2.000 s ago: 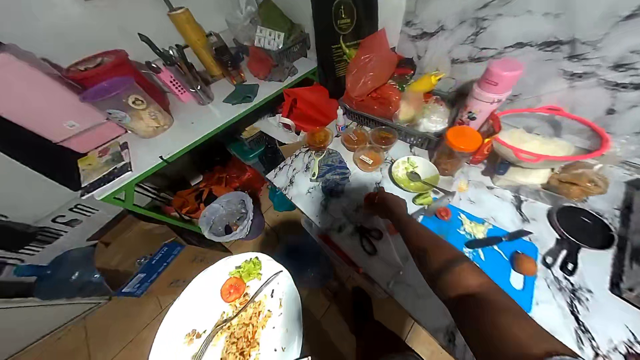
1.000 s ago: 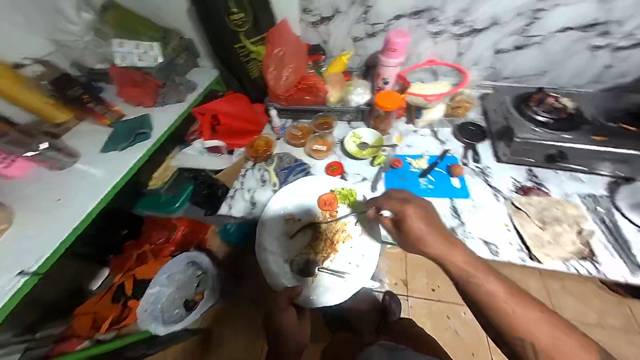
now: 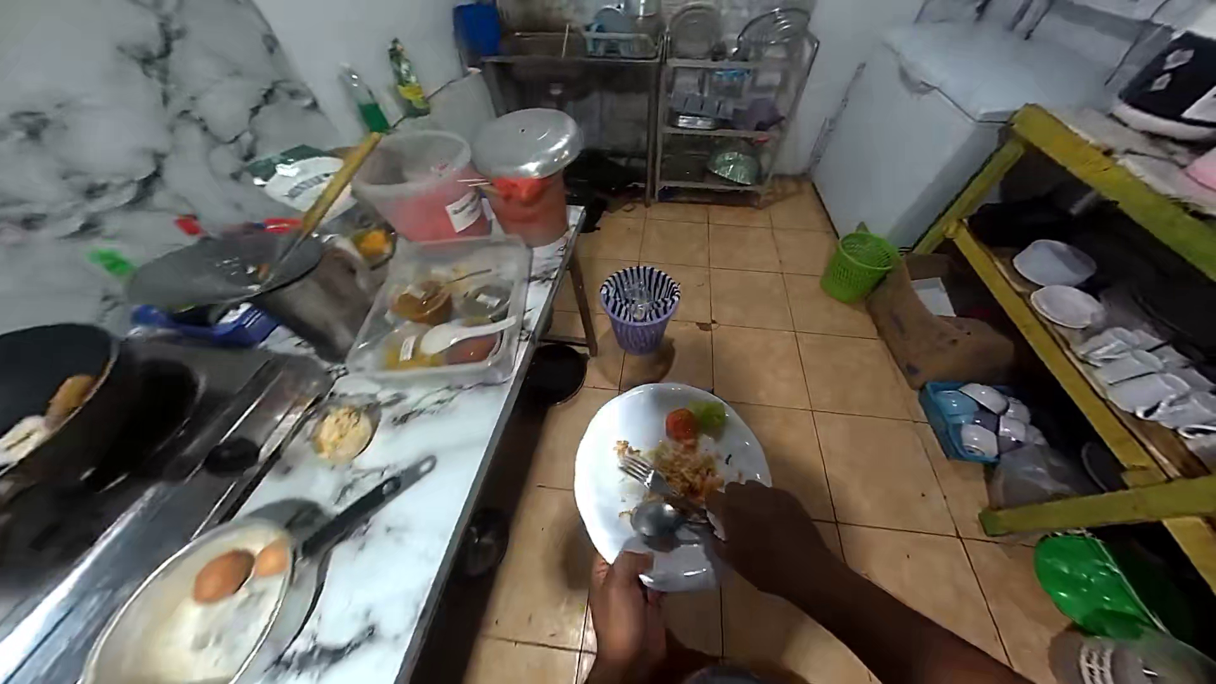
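A white plate (image 3: 608, 456) is held over the tiled floor, with my left hand (image 3: 629, 608) gripping its near edge. Fried rice (image 3: 692, 470), a tomato slice (image 3: 680, 425) and some lettuce (image 3: 709, 416) lie on it. My right hand (image 3: 765, 532) is at the plate's right side, closed around cutlery handles. The fork (image 3: 646, 473) rests against the rice, and the spoon (image 3: 657, 521) is just nearer to me. My right fingertips are partly hidden behind the hand.
Along the left runs a marble-patterned counter (image 3: 446, 475) with a pan of eggs (image 3: 190, 608) and a clear food tub (image 3: 446, 313). Ahead on the floor stands a purple bin (image 3: 640, 318). A yellow-framed shelf (image 3: 1073, 342) and a green basket (image 3: 859, 265) are at the right.
The view has turned widely to another part of the kitchen. My right hand, earlier over the counter, came to the plate and now holds the cutlery there.
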